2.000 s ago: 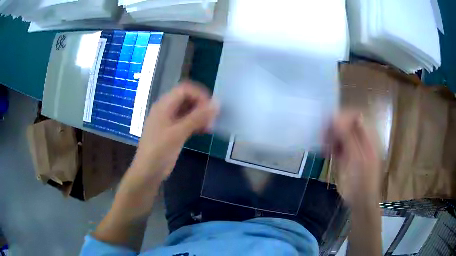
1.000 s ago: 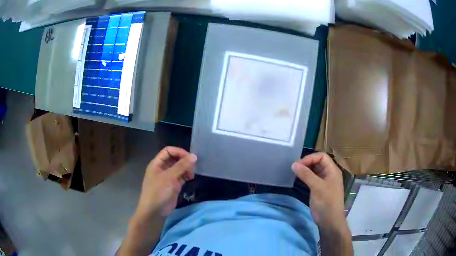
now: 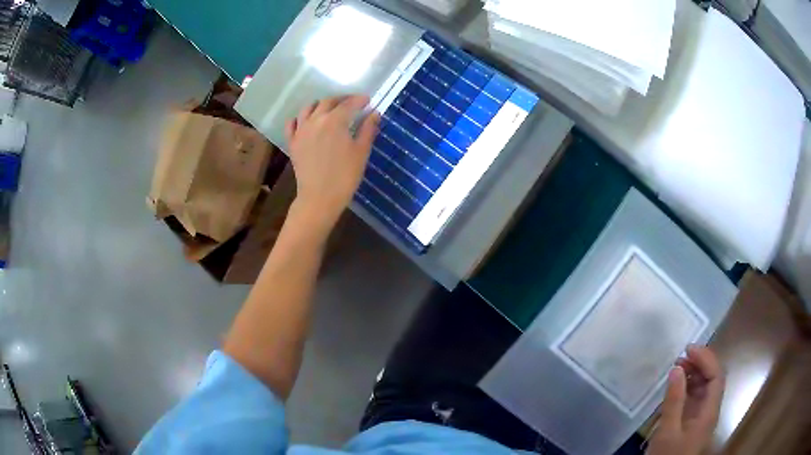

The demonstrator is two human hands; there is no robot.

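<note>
The blue solar cell matrix [image 3: 445, 124] with white side strips lies on the shiny grey-green board [image 3: 285, 89]. My left hand [image 3: 336, 133] is at the matrix's left white strip, fingers bent, fingertips on or just over it; whether it grips the edge is unclear. The frosted EVA film [image 3: 542, 364] lies at the lower right over the stained square pad with white border [image 3: 633, 333]. My right hand [image 3: 694, 391] is at the film's right edge, fingers curled near the pad's corner; whether it pinches the film is unclear. The glass outline cannot be made out.
White sheet piles [image 3: 720, 115] stand along the bench's far side. The dark green mat [image 3: 569, 213] shows between board and film. Brown kraft paper [image 3: 782, 382] is at the lower right. An open cardboard box with brown paper [image 3: 213, 169] stands below left. Blue crates [image 3: 111, 31] are far left.
The view has turned left. My left hand has left the film's near left corner and moved to the cell matrix. My right hand has moved up along the film's right side.
</note>
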